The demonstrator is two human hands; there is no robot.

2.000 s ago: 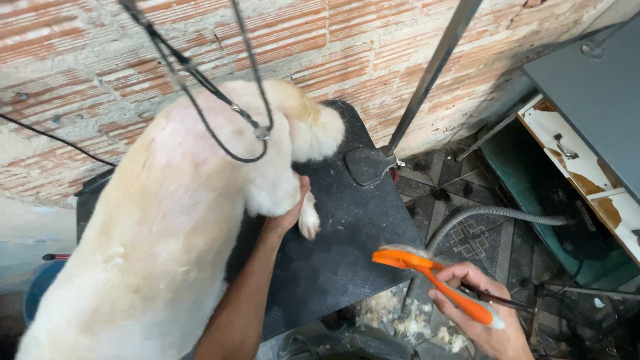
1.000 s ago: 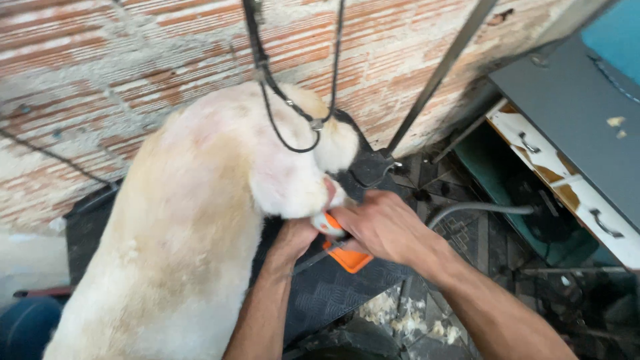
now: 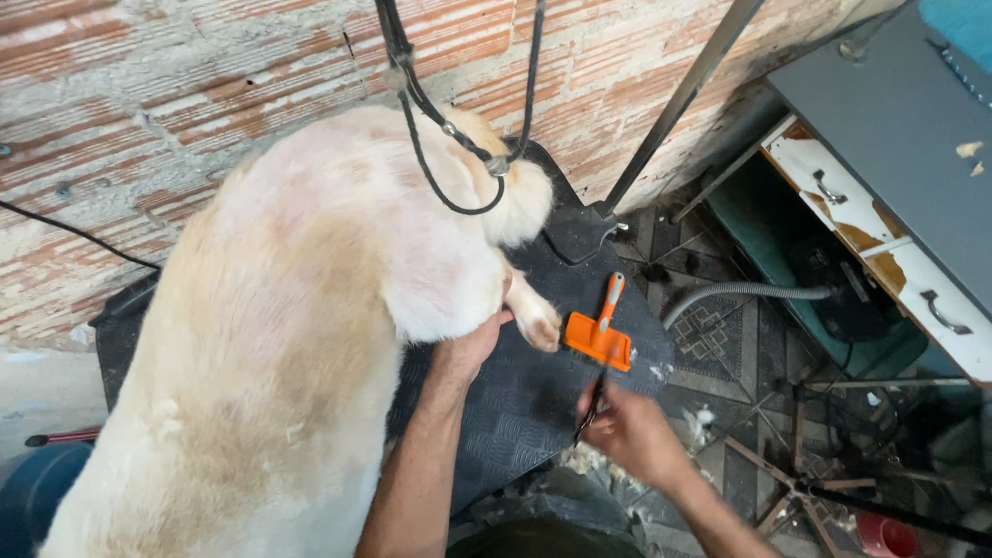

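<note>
A dog [image 3: 294,310] with pale cream fur stands on a black rubber-topped grooming table [image 3: 504,426], its back toward me. My left hand [image 3: 474,341] holds its leg from behind, just above the paw [image 3: 539,322]; part of the hand is hidden by the fur. An orange slicker brush [image 3: 601,329] lies on the table right beside the paw. My right hand [image 3: 632,426], a little blurred, grips dark grooming scissors [image 3: 593,407] near the table's edge, below the brush. Black cord loops [image 3: 465,198] hang over the dog.
A metal post [image 3: 674,108] rises at the table's far corner by a rough brick wall [image 3: 256,62]. To the right are a grey-topped cabinet [image 3: 891,101] with drawers, a grey hose [image 3: 752,289] and a chair base [image 3: 798,488]. Cut fur [image 3: 701,422] lies on the tiled floor.
The orange brush, in my right hand at the paw one second ago, now lies on the table. My right hand has drawn back toward me and holds scissors. My left hand remains at the leg.
</note>
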